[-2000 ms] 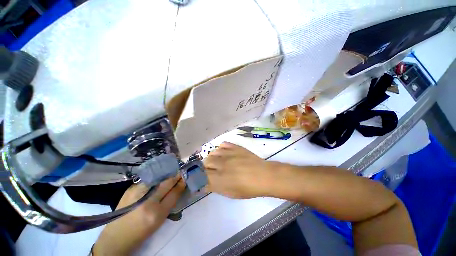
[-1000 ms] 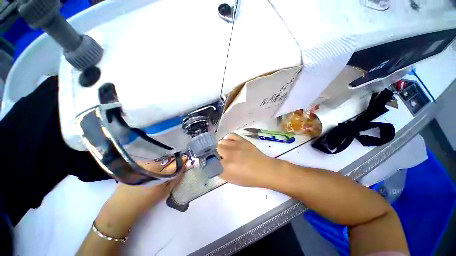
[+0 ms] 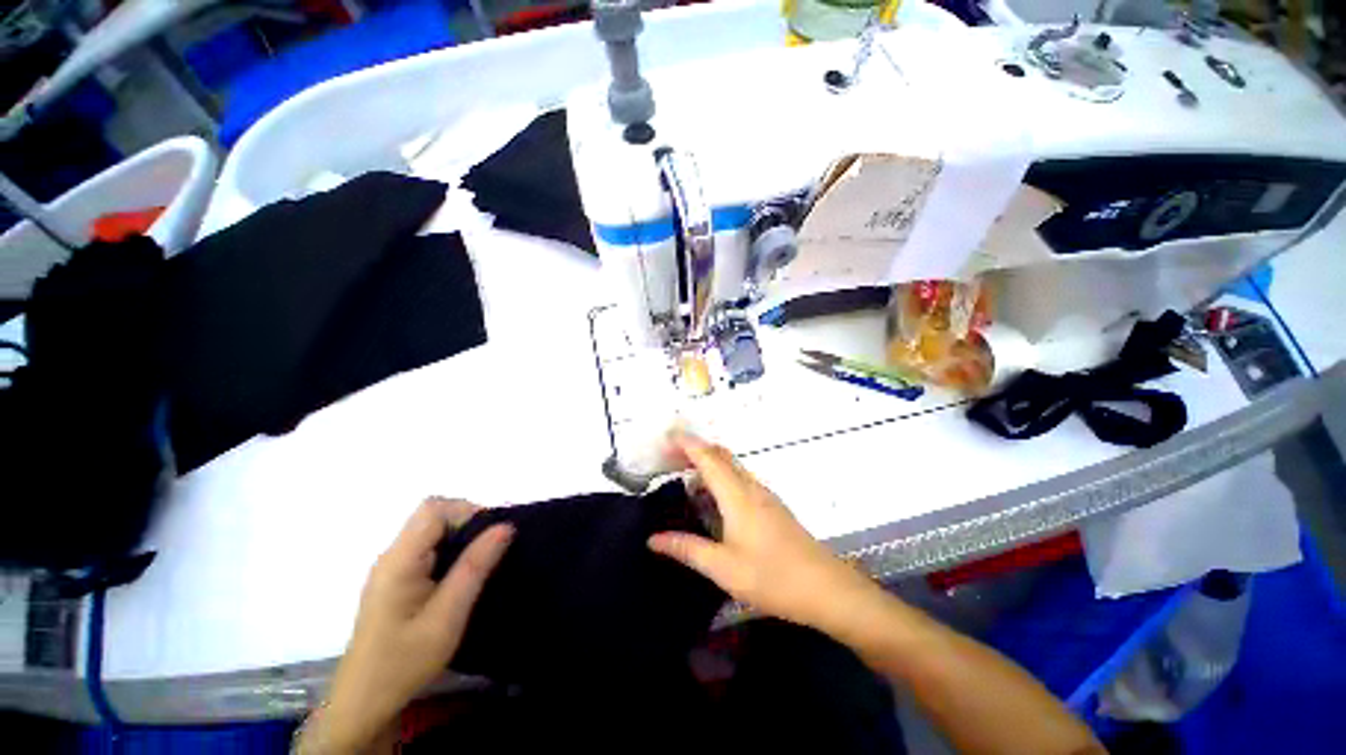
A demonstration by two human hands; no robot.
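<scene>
A black fabric piece (image 3: pixel 576 583) is held between both hands at the table's front edge, in front of the sewing machine (image 3: pixel 738 133). My left hand (image 3: pixel 421 597) grips its left side, thumb on top. My right hand (image 3: pixel 753 546) holds its upper right corner between thumb and fingers, with the index finger pointing up toward the machine bed. The presser foot and needle area (image 3: pixel 697 362) stands beyond the hands, with no black fabric under it. The fabric's lower part merges with dark clothing, so its lower edge is unclear.
Flat black panels (image 3: pixel 318 303) lie left of the machine, with a black bundle (image 3: pixel 81 398) at far left. A snack packet (image 3: pixel 942 336), a blue pen and green snips (image 3: pixel 864 375) lie under the arm. A looped black strap (image 3: pixel 1085 401) lies right. The table's ruler-marked edge (image 3: pixel 960 531) runs in front.
Both hands have moved from the needle area toward the front edge and now hold the black piece there. The view has pulled back, showing more of the table and the panels at left.
</scene>
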